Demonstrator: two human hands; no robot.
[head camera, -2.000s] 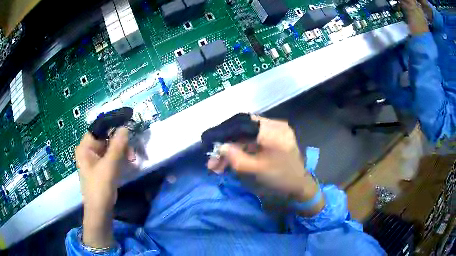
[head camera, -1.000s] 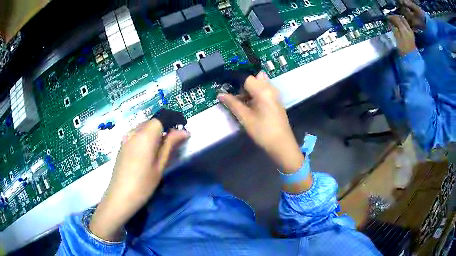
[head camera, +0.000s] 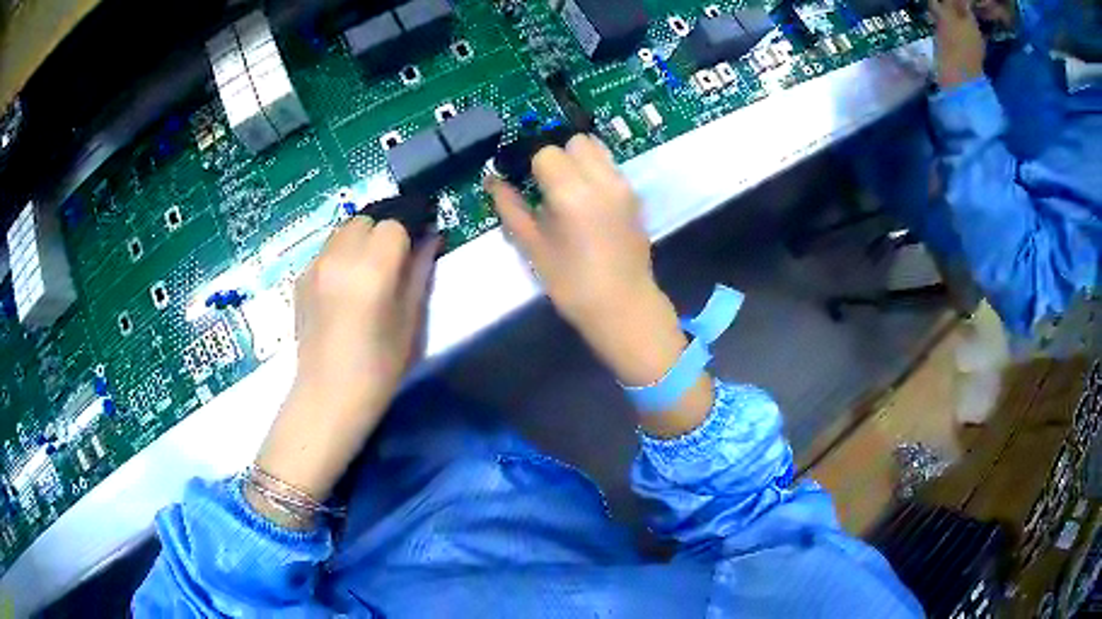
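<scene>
A long green circuit board (head camera: 317, 194) lies along a silver rail (head camera: 483, 284). My left hand (head camera: 363, 290), with black covers on its fingers, is at the board's front edge, just below a pair of dark grey relays (head camera: 445, 143). A small silver piece (head camera: 447, 208) shows beside its fingertips; I cannot tell if it is held. My right hand (head camera: 586, 230), also with black finger covers, reaches onto the board just right of those relays. Its fingertips are bent down and what they hold, if anything, is hidden.
Tall white blocks (head camera: 256, 85) and more dark relays (head camera: 399, 33) stand on the board. Another person's blue sleeve (head camera: 997, 206) and hand are at the upper right, over the rail. A brown carton surface (head camera: 900, 405) and metal parts lie at the lower right.
Both hands have moved from in front of the rail up to the board's front edge. The silver piece seen earlier at my right fingertips no longer shows there. The view has shifted slightly.
</scene>
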